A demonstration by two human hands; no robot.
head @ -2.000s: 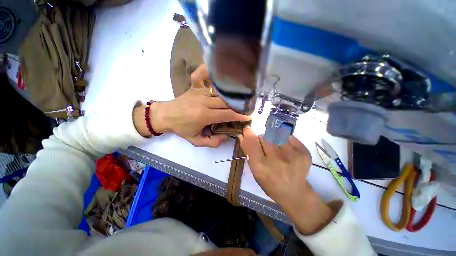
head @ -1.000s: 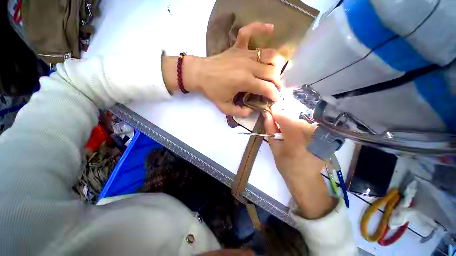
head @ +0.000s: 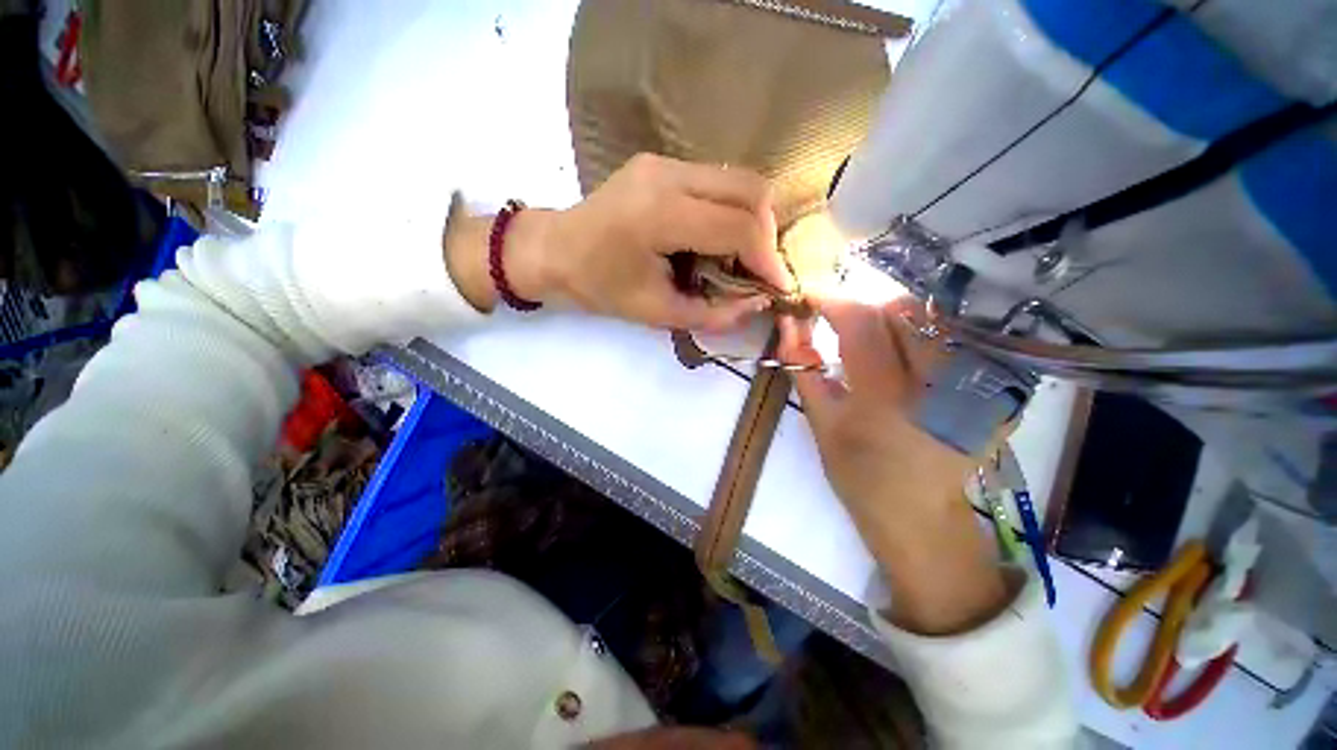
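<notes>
A khaki-brown fabric panel (head: 719, 95) lies on the white table beyond my hands, with a metal zipper (head: 829, 15) along its far edge. My left hand (head: 645, 242) pinches a folded brown part of the piece just left of the lit needle area. My right hand (head: 880, 425) meets it there, its fingertips on the same fold, with a thin silver rod (head: 763, 362) held across the fingers. A narrow brown strip (head: 743, 469) hangs from below the fingertips over the table edge. The needle tip is lost in glare.
The white sewing machine head (head: 1085, 161) fills the upper right, with a grey block (head: 975, 399) below. Snips (head: 1031, 535), a black rectangle (head: 1126, 476), and orange-handled scissors (head: 1151, 630) lie at right. Brown pieces (head: 169, 88) are stacked at far left. A blue bin (head: 384, 498) sits below the ruler-edged table (head: 587, 462).
The machine and items at right have shifted in view since the oldest frame. My left hand has drawn its fingers together from spread on the panel, showing more of it. The rod has turned slightly.
</notes>
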